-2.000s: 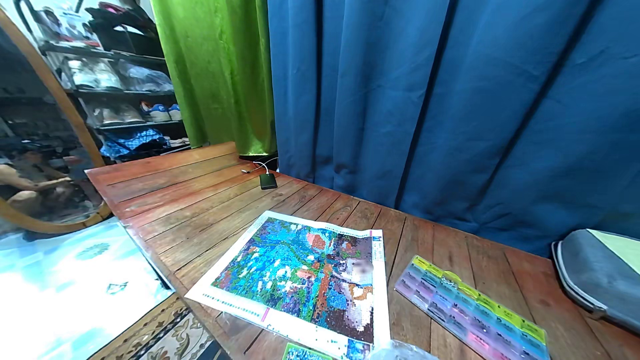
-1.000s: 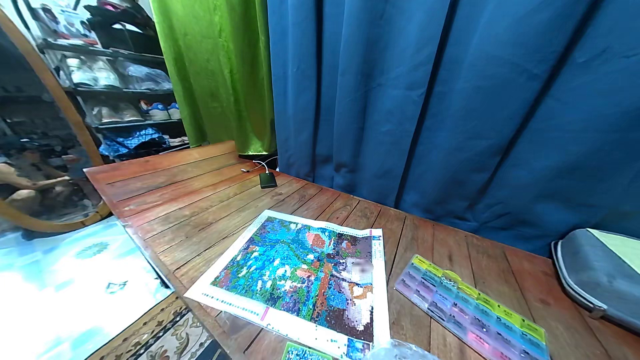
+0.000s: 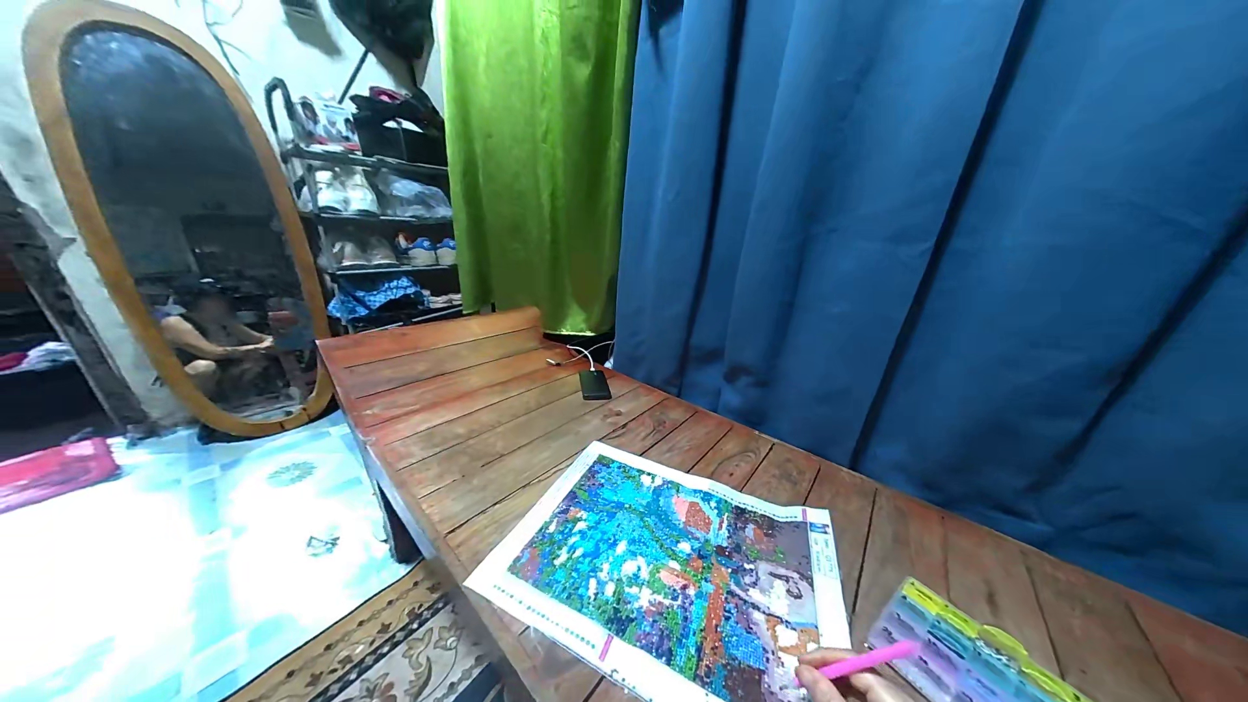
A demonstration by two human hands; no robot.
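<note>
My right hand (image 3: 846, 680) is at the bottom edge, its fingers closed on a pink pen-like applicator (image 3: 868, 663) whose tip points down-left at the canvas. Beneath the tip lies a diamond painting canvas (image 3: 673, 575), colourful, with a white printed border, flat on the wooden table. Right beside the hand is a clear, multi-coloured compartment box (image 3: 960, 648) with yellow, teal and purple sections. My left hand is out of view.
A small black device (image 3: 595, 384) with a white cable lies at the table's back edge. Blue curtains (image 3: 829, 244) and a green curtain (image 3: 536, 166) hang behind. At the left stand a shoe rack (image 3: 375, 214) and an oval mirror (image 3: 195, 224) reflecting a seated person.
My right hand with the pink applicator has come into view at the lower right of the canvas. The view has swung to the left.
</note>
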